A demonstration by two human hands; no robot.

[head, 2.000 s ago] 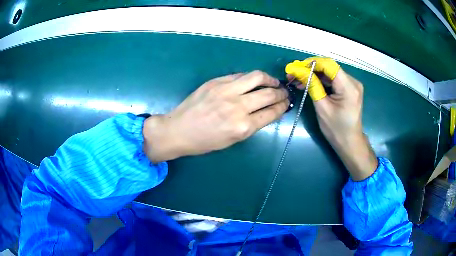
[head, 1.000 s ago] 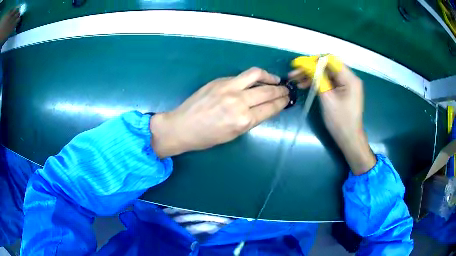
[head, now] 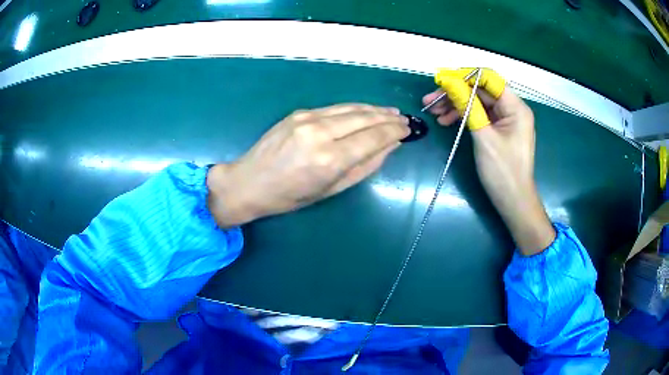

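Note:
My left hand (head: 315, 157), bare, holds a round black part (head: 417, 128) at its fingertips above the dark green tabletop. The fingers hide most of the part. My right hand (head: 488, 110) has yellow finger coverings (head: 469, 102) on thumb and index finger and pinches a thin silver-grey strand (head: 431, 206). The strand hangs from these fingers over the table's near edge to a pale end near the lap. A short piece of it points from the fingers toward the black part, with a small gap between them.
A white rail (head: 293, 38) curves behind the tabletop (head: 345, 256). Beyond it, black parts (head: 88, 13) lie on the green belt (head: 367, 11). An open cardboard box (head: 645, 234) stands at the right edge. Blue clothing shows at the lower left.
My right hand has moved slightly up and away from the black part. My left hand has shifted slightly left with the part. Black parts on the belt have shifted position.

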